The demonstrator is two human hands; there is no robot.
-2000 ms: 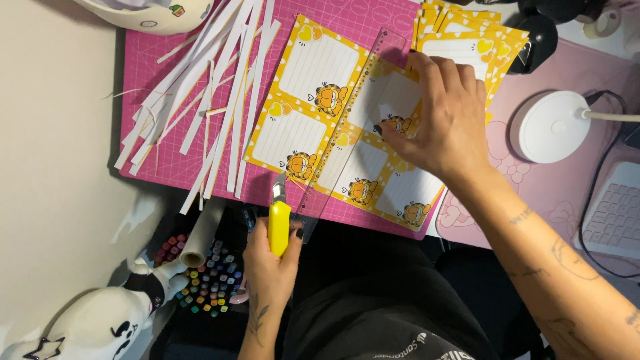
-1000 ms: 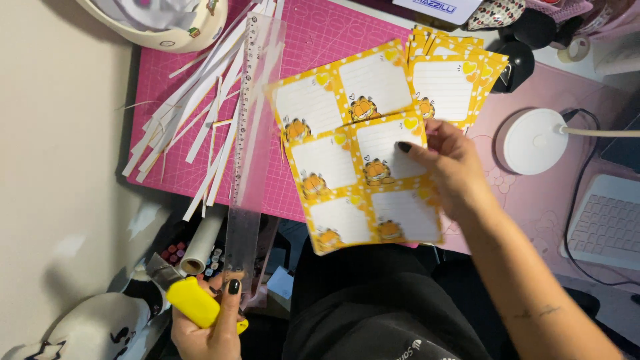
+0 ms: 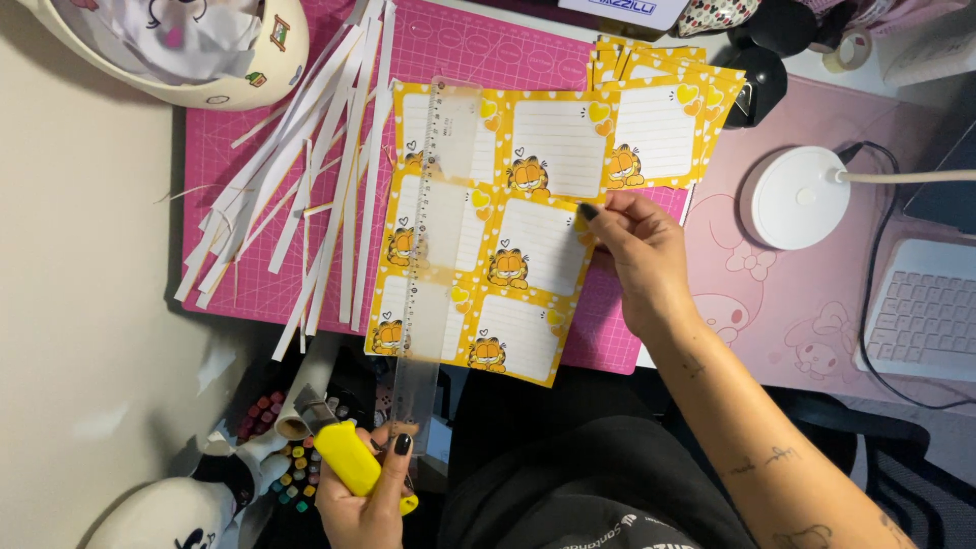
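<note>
My left hand holds a yellow snap-off utility knife, its blade showing, and grips the lower end of a clear plastic ruler with the thumb. The ruler lies across the left column of a printed cardstock sheet with several yellow-bordered note panels of an orange cartoon cat. My right hand pinches the sheet's right edge between thumb and fingers. Under the sheet is a pink cutting mat. Beside its upper right edge lies a stack of similar printed cards.
Cut paper strips are heaped on the mat's left part. A cream bowl-like container stands at the upper left, markers and a paper roll below. At right are a round white lamp base, its cable and a white keyboard.
Two seconds ago the sheet lay flat with the ruler down its middle. My right hand has since lifted and shifted the sheet; the ruler, held by my left hand, is now over its left column.
</note>
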